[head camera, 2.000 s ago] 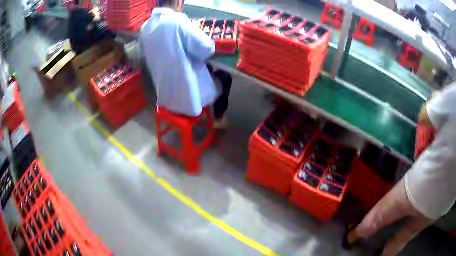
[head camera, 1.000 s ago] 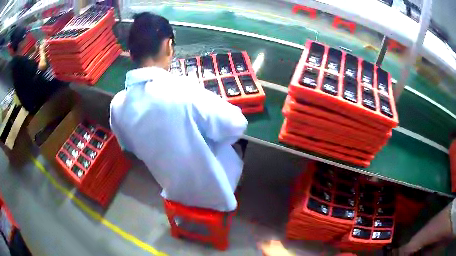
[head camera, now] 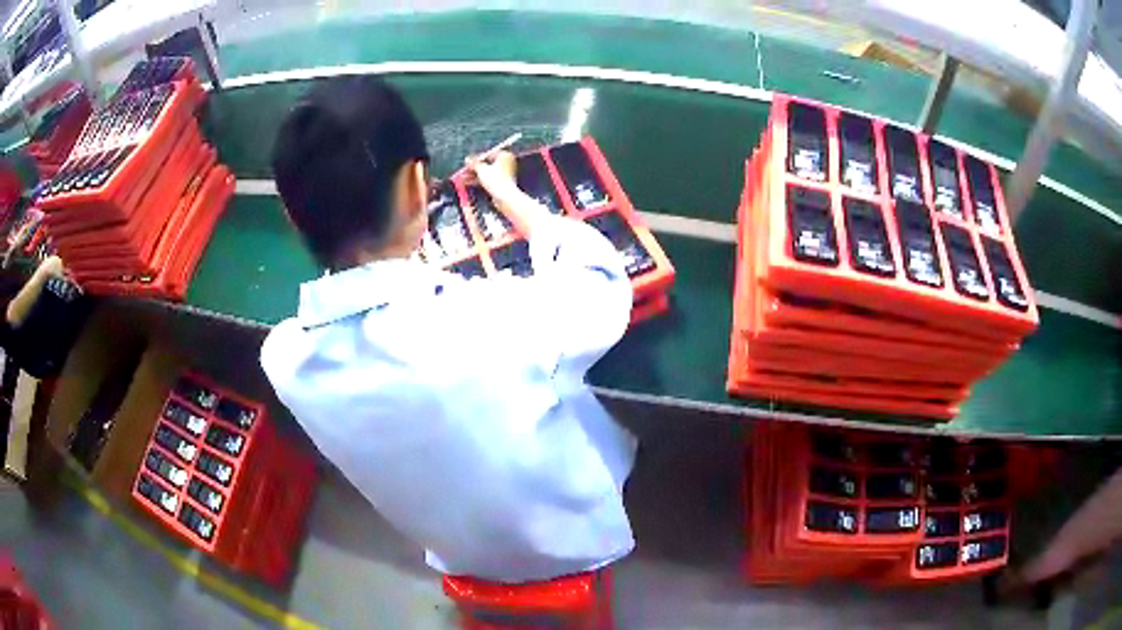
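Observation:
Neither of my hands is in the picture. In front of me a tall stack of red-orange turnover trays (head camera: 861,351) stands on the green bench, its layers slightly uneven. Its top tray holds black phone housings (head camera: 870,230) with silver-white patches, in two rows. To the left, a seated worker in a light blue coat (head camera: 455,418) leans over another red tray (head camera: 652,265) with phone housings. The worker's hand (head camera: 498,172) holds a thin light stick over it; the body hides part of the tray.
Tray stacks stand under the bench (head camera: 781,492), on the floor at left (head camera: 265,517) beside a brown carton (head camera: 135,425), and on the bench at far left (head camera: 154,228). The worker sits on a red stool (head camera: 529,603). Another person's bare limb (head camera: 1083,542) shows at right.
The view has swung right and closer to the bench; the seated worker and the bench stack appear larger. A blurred skin-coloured patch at the bottom edge a second ago is gone.

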